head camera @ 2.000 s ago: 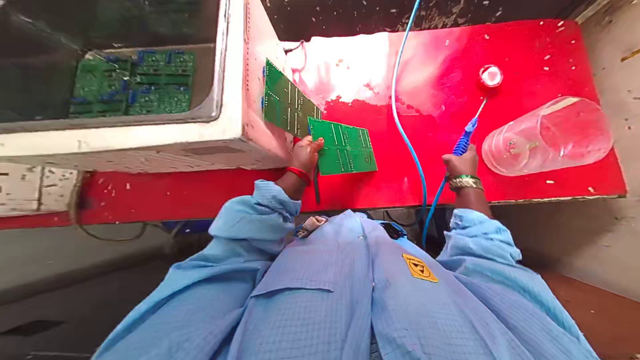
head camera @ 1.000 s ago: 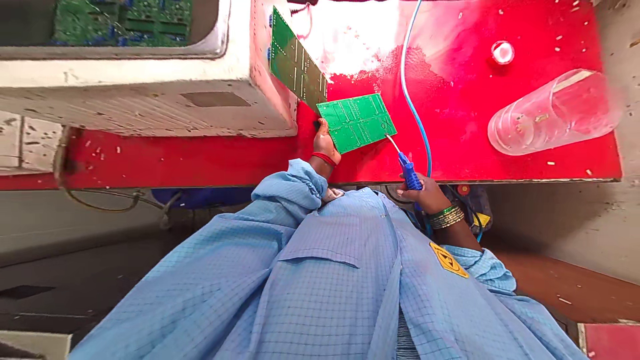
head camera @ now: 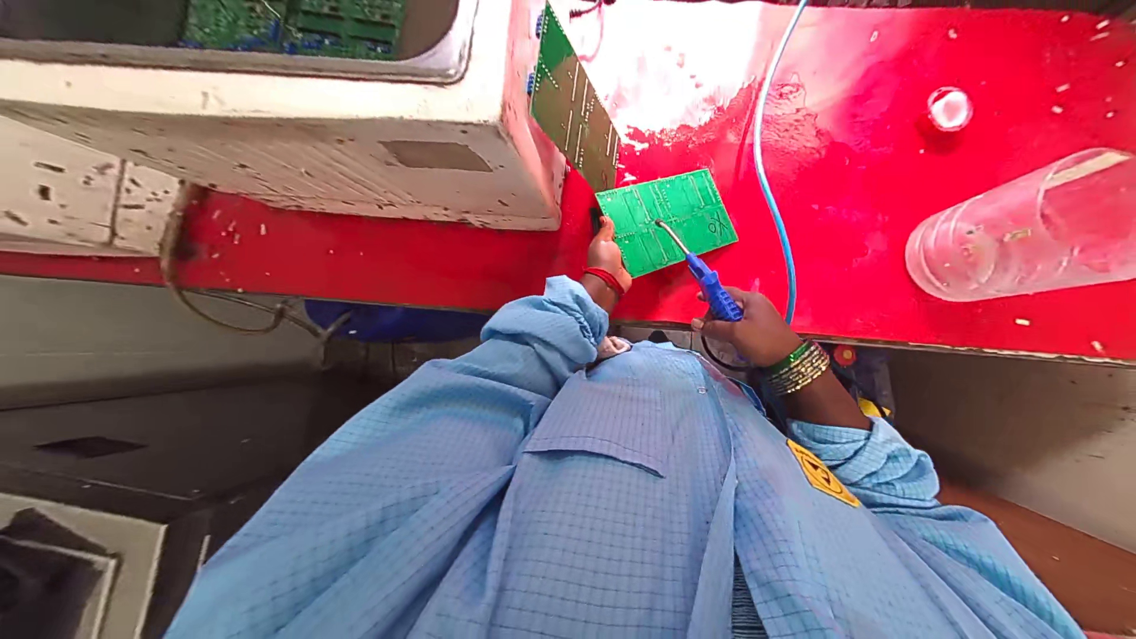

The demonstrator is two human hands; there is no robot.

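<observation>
My left hand (head camera: 609, 257) grips the lower left edge of a green circuit board (head camera: 655, 253), held tilted over the red bench top. In my right hand (head camera: 754, 327) is a blue-handled tool (head camera: 714, 288) with a thin metal shaft, which looks like a soldering iron; its tip lies at the middle of the board's face. A second circuit board (head camera: 572, 102) stands on edge against the side of the white machine, just beyond the held board. Whether the tip presses on the board cannot be told.
A white machine housing (head camera: 355, 133) takes up the left, with green boards (head camera: 342, 27) in its metal-rimmed opening. On the red bench (head camera: 852, 195) lie a pale blue cable (head camera: 765, 169), a small round container (head camera: 950, 109) and a clear plastic cylinder (head camera: 1021, 226). Small scraps are scattered about.
My right hand has brought the tool from beside the small round container to the board. The tip has moved from the board's right edge toward its middle. My left hand still holds the board.
</observation>
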